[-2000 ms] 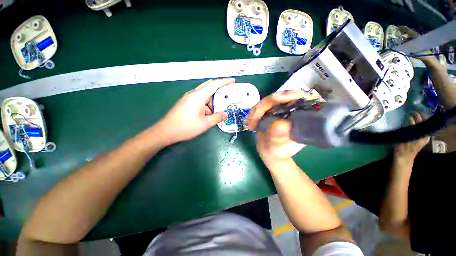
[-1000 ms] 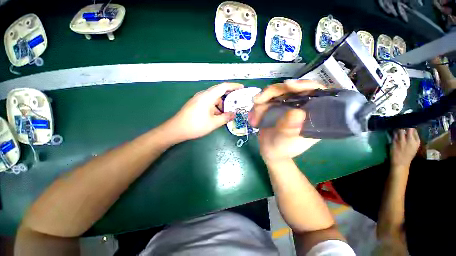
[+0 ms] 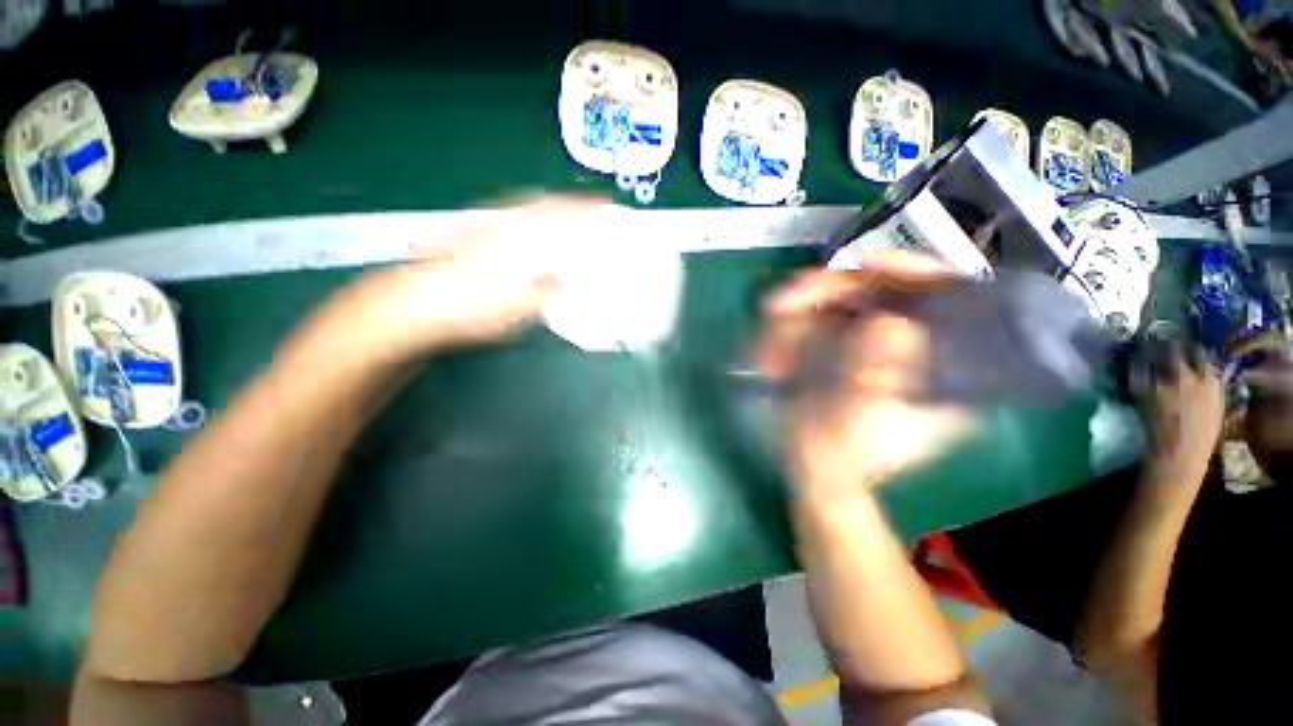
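Observation:
My left hand [image 3: 525,263], blurred by motion, holds a cream-white housing [image 3: 620,295] above the green bench. The housing is blurred too, and no blue parts show on it. My right hand [image 3: 858,355], also blurred, is wrapped around the grey-black electric screwdriver [image 3: 993,341], which lies roughly level and points left. The driver tip is near the housing's right side but apart from it. Any screw at the tip is too small to tell.
Housings with blue parts [image 3: 618,114] stand along the far side, and more [image 3: 119,350] at the left. The white screw feeder [image 3: 978,206] stands behind the screwdriver, beside stacked covers [image 3: 1113,263]. Another person's hand [image 3: 1184,404] works at the right. A pale strip [image 3: 284,244] crosses the bench.
My left hand has moved left and away from the driver with the housing, whose blue board no longer shows. My right hand and the screwdriver have shifted slightly right.

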